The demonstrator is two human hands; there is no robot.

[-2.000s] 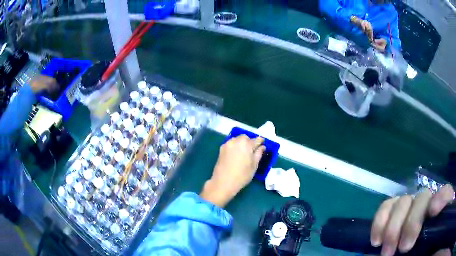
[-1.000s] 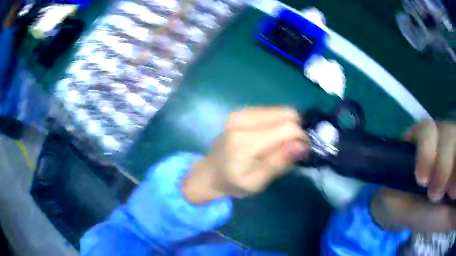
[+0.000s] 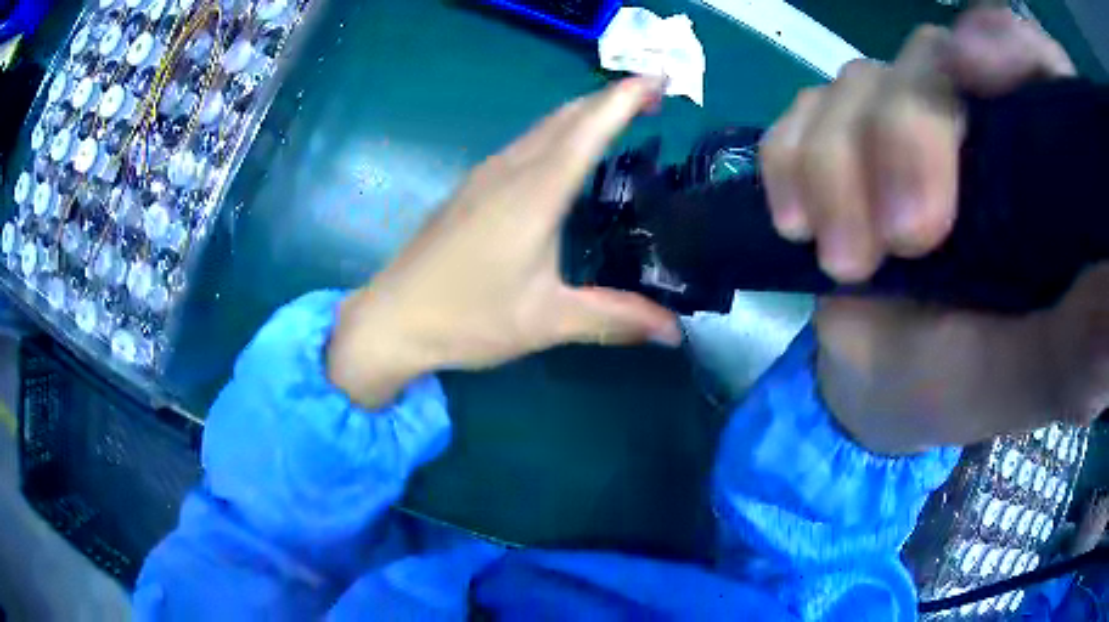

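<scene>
My right hand (image 3: pixel 870 158) is closed around the black electric screwdriver (image 3: pixel 1009 182), its body pointing left over a black lens assembly (image 3: pixel 608 231). The round greenish lens (image 3: pixel 732 160) shows beside the screwdriver. The screwdriver covers much of the assembly, and its bit cannot be made out. My left hand (image 3: pixel 487 261) is at the assembly's left side, fingers and thumb spread apart around it. I see nothing held in it, and contact with the assembly is unclear.
A clear blister tray of white round motors (image 3: pixel 110 158) lies at the left, with thin orange wires on it. Another tray (image 3: pixel 1003 522) is at the lower right. A white crumpled tissue (image 3: pixel 657 49) and a blue bin's edge (image 3: pixel 566 17) are at the top. A dark crate (image 3: pixel 91 450) is at the lower left.
My left hand has left the blue bin and come to the lens assembly, its fingers now spread. My right hand has brought the screwdriver left over the assembly. The view has shifted downward.
</scene>
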